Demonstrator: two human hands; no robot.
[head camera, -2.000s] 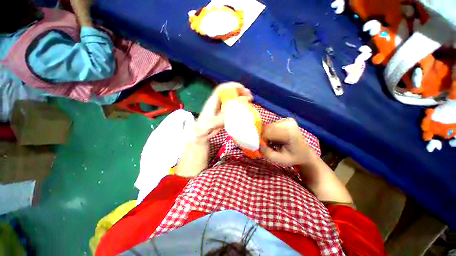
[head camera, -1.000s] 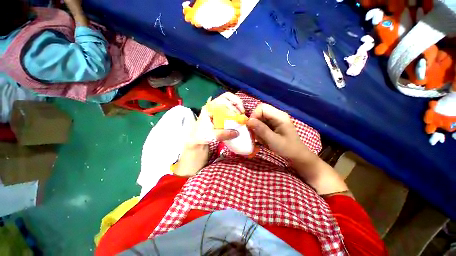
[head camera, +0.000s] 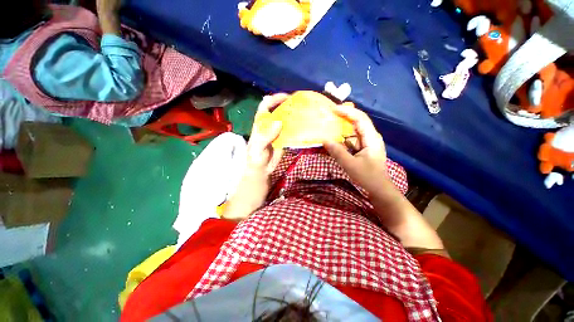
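A plush crab (head camera: 308, 119) is held over my checked apron, its yellow-orange side towards the camera. One white heart-shaped claw (head camera: 338, 91) sticks up at its upper right, and a thin white edge shows along its bottom. My left hand (head camera: 265, 130) grips its left side. My right hand (head camera: 363, 139) grips its right side, with fingers at its lower edge. Some fingertips are hidden behind the crab. No needle or thread can be made out.
A single crab (head camera: 277, 17) lies on white paper (head camera: 315, 22) on the blue table. Thread snips (head camera: 427, 87) and a pale claw piece (head camera: 459, 75) lie at right. Orange crabs (head camera: 554, 88) and a whitish strap (head camera: 513, 78) are beyond. A seated person (head camera: 88, 69) is at left; a white bag (head camera: 208, 182) is by my left side.
The crab has been turned and raised, from its white belly showing to its broad yellow-orange side. My hands have moved apart, to either side of it. The view has shifted slightly.
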